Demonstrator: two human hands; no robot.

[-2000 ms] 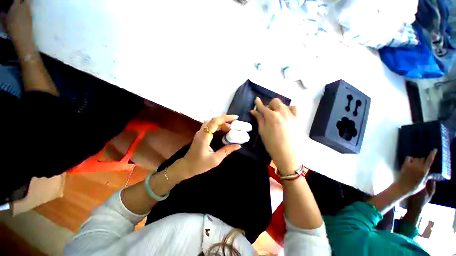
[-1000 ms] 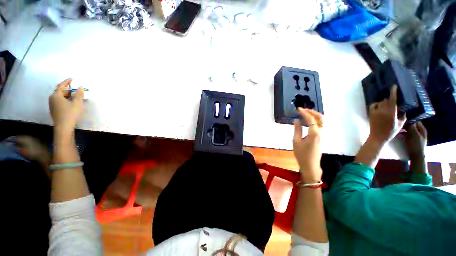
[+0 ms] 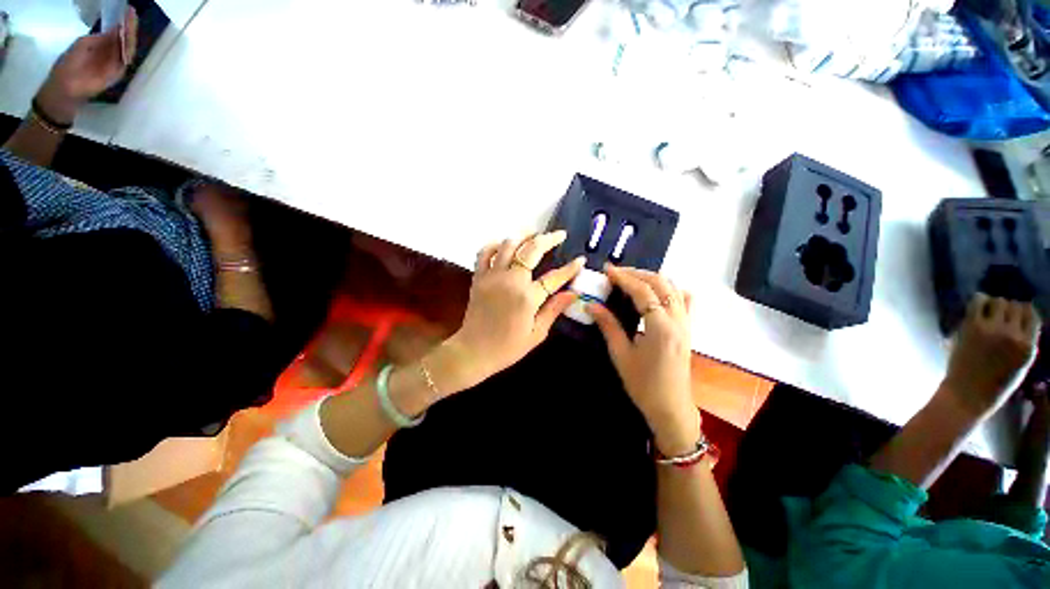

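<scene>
A black box with a foam insert (image 3: 652,226) lies at the table's front edge before me. Two white earbuds (image 3: 610,236) sit side by side in its slots. A white charging case (image 3: 590,295) with a thin blue band is between my fingers over the near part of the box. My left hand (image 3: 511,301) grips the case from the left and my right hand (image 3: 652,334) from the right. My fingers hide the lobed hole and parts of the case.
A black foam box (image 3: 809,242) with empty holes stands to the right. Beyond lie film scraps (image 3: 664,155), a phone (image 3: 553,12) and a blue bag (image 3: 973,98). At right, a green-sleeved person's hand (image 3: 993,354) touches another box. At left, another person's hand (image 3: 89,67) holds something pale.
One second ago my hands were far apart, the left at far left and the right by the second box. Both are now together on the case. The view has turned and shifted left.
</scene>
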